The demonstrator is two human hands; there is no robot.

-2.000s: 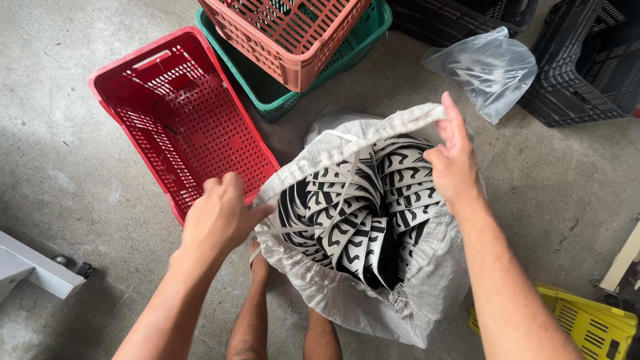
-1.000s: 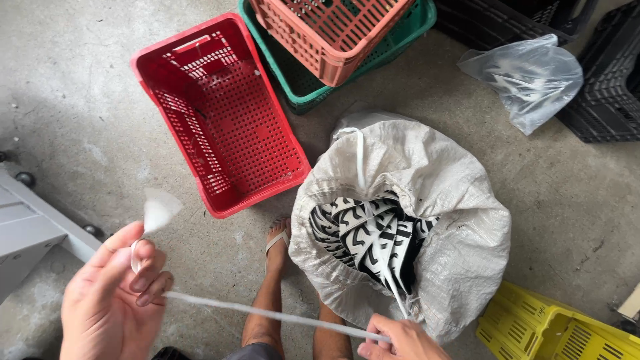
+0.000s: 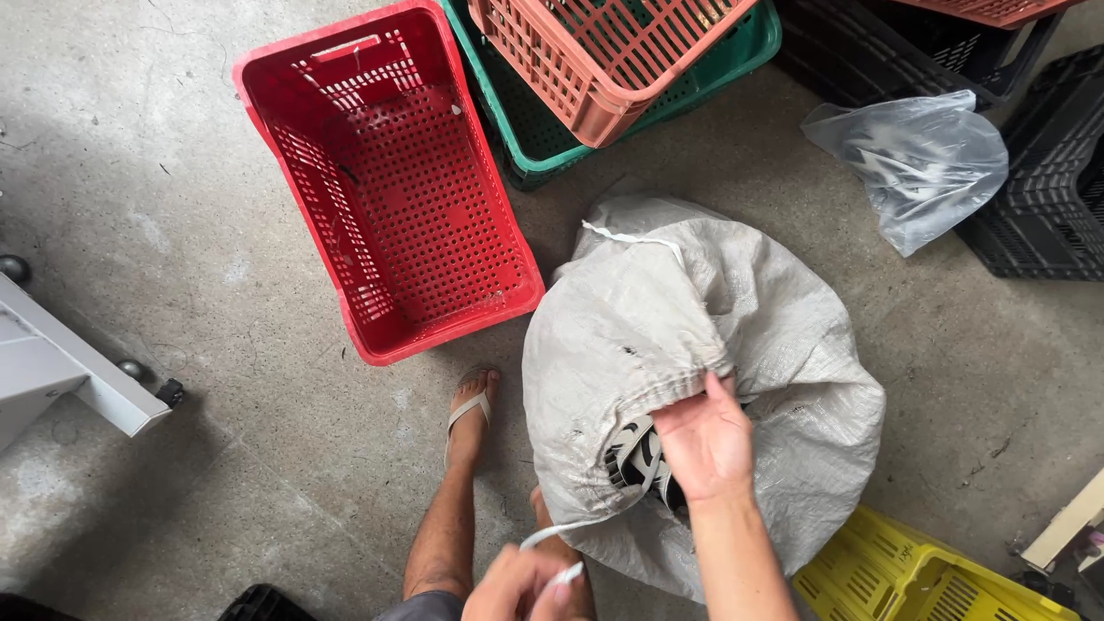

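A white woven sack (image 3: 630, 328) stands on the floor with its gathered mouth narrowed. Through the opening, black and white patterned flat pieces (image 3: 636, 453) show. My right hand (image 3: 709, 440) is at the sack's mouth, palm up, its fingers hidden under the hem and the thumb on top. At the bottom edge, my left hand (image 3: 522, 586) holds the white drawstring (image 3: 569, 524), whose end sticks out between the fingers; the cord runs to the sack's mouth. Another loose cord end (image 3: 634, 237) lies on the sack's far side.
A red plastic crate (image 3: 431, 207) stands left of the sack. Beyond are a green crate (image 3: 539, 164) with a salmon crate (image 3: 604, 95) on it, black crates (image 3: 1026, 207) and a clear plastic bag (image 3: 923, 164). A yellow crate (image 3: 914, 569) is at lower right, a white metal frame (image 3: 112, 397) at left.
The sack's mouth, wide around the patterned pieces two seconds ago, is now much smaller. My left hand has moved right and down with the cord; my right hand has moved up to the hem.
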